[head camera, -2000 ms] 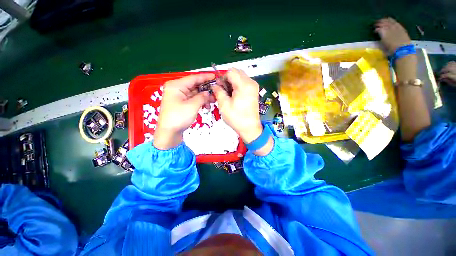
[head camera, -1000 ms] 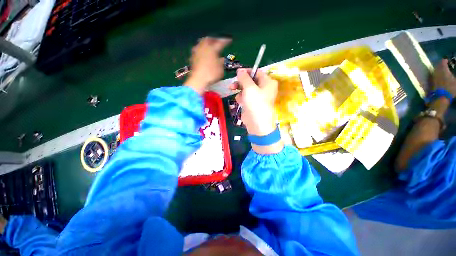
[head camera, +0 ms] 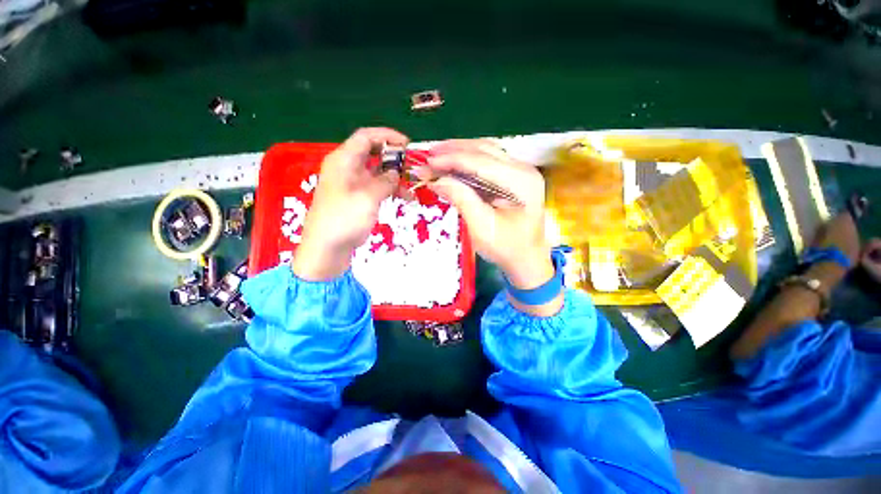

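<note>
My left hand (head camera: 346, 198) holds a small electronic assembly (head camera: 392, 157) between its fingertips, above the back edge of the red tray (head camera: 468, 289). My right hand (head camera: 499, 207), with a blue wrist strap (head camera: 537, 291), holds tweezers (head camera: 483, 185) like a pen. Their tip end points left toward the assembly; whether it touches cannot be told. White pieces (head camera: 411, 275) lie loose in the red tray below my hands. My fingers partly hide the assembly.
A pale ring (head camera: 160, 224) with assemblies inside lies left of the red tray. More assemblies (head camera: 230, 291) lie beside it. A yellow tray (head camera: 589, 293) of sheets stands right. A pale rail (head camera: 116, 183) runs behind. A neighbour's arm (head camera: 787, 314) is at right. A black tray (head camera: 66, 289) is far left.
My left hand has come back from beyond the rail to above the red tray and now holds an assembly. My right hand has lowered the tweezers from upright to slanting left.
</note>
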